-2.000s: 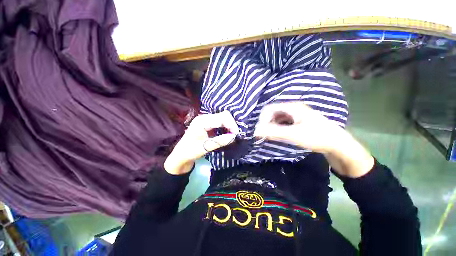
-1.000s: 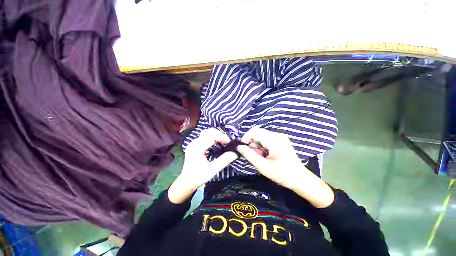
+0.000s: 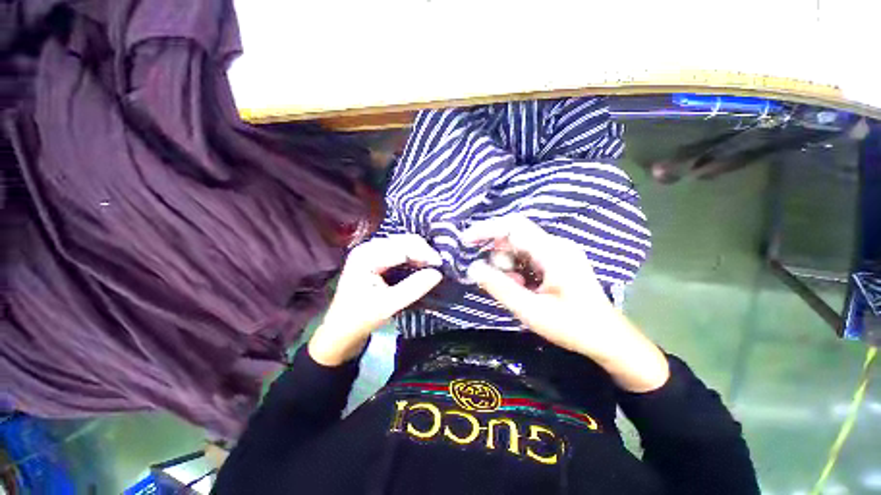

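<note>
A navy-and-white striped garment (image 3: 570, 208) lies bunched on my lap and runs up under the table edge. My left hand (image 3: 377, 290) pinches a fold of it between thumb and fingers. My right hand (image 3: 541, 280) is close on the right, its thumb and forefinger bent at the same gathered cloth. Something small and brownish shows inside the curl of my right hand, too blurred to name. No needle or thread can be made out.
A white table (image 3: 541, 48) with a yellow measuring tape (image 3: 618, 94) along its edge is in front. A large plum garment pile (image 3: 145, 232) hangs at the left. A dark metal frame (image 3: 811, 290) stands on the green floor at the right.
Two seconds ago my right hand was blurred and farther from my left; one second ago they met over a dark piece. Now a small gap separates them and striped cloth shows at the fingertips.
</note>
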